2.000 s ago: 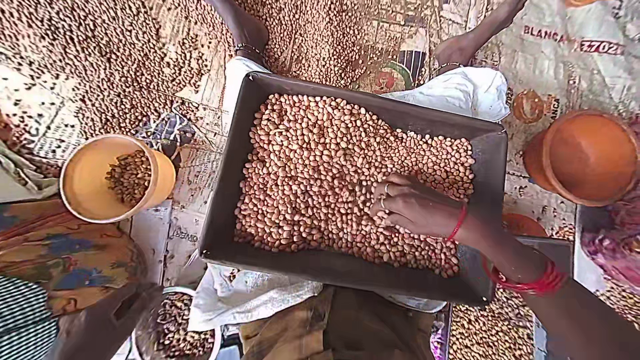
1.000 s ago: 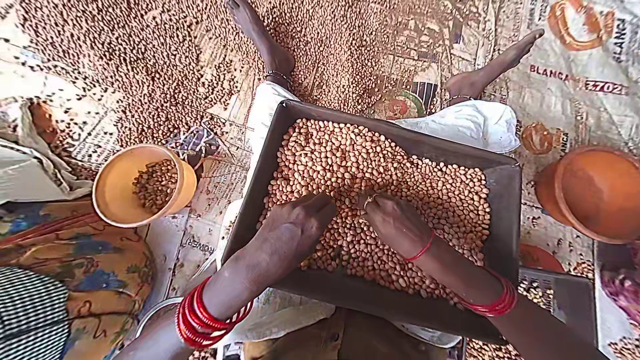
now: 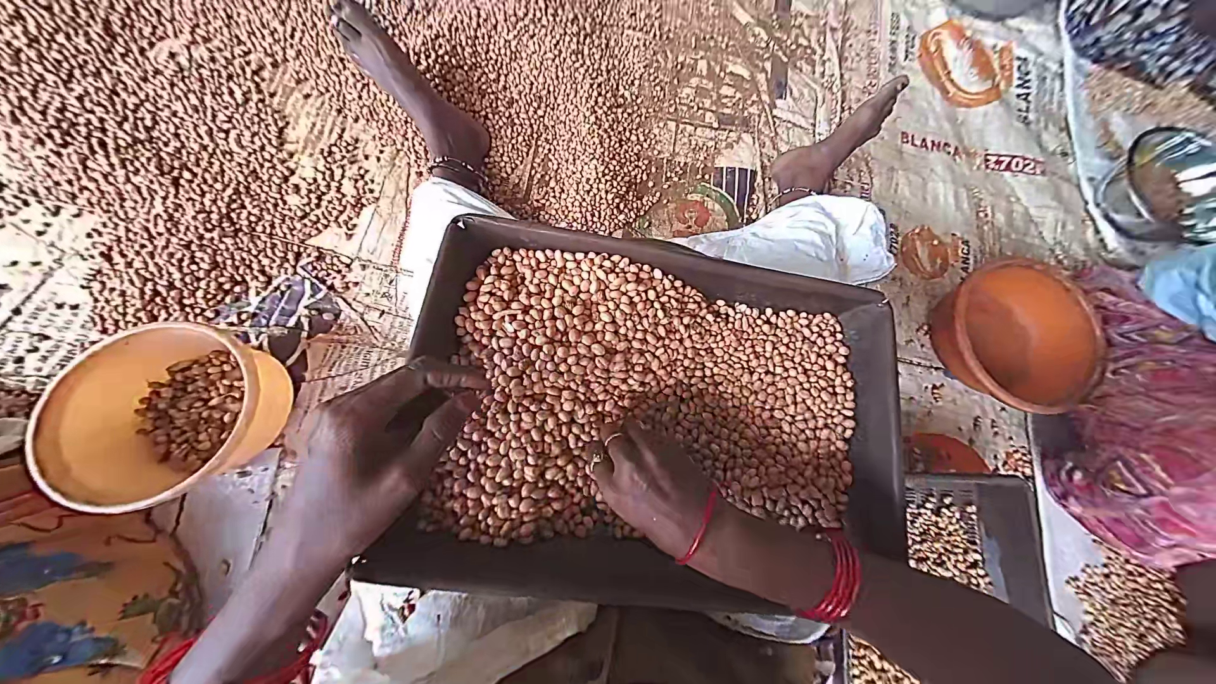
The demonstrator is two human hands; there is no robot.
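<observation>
A dark rectangular tray (image 3: 874,427) rests across my lap, holding a thick layer of shelled peanuts (image 3: 570,323). Over the tray's left part is my left hand (image 3: 380,437), its thumb and index finger reaching toward the nuts; whether a nut is between the fingertips cannot be told. My right hand (image 3: 655,484) touches the peanuts near the tray's middle, fingers bent down, with rings and red bangles on finger and wrist; its fingertips are partly hidden. A yellow-orange plastic bowl (image 3: 85,427) with some darker nuts stands left of my left hand.
An orange tub (image 3: 1026,332) stands at the right, beside a person in pink patterned cloth (image 3: 1130,437). A second dark tray (image 3: 1012,532) with nuts lies lower right. Many peanuts (image 3: 190,123) spread over the printed sacks beyond my feet. Flowered cloth (image 3: 85,598) lies lower left.
My left hand, absent two seconds ago and near the tray's middle one second ago, is now at the tray's left side. My right hand stays among the peanuts.
</observation>
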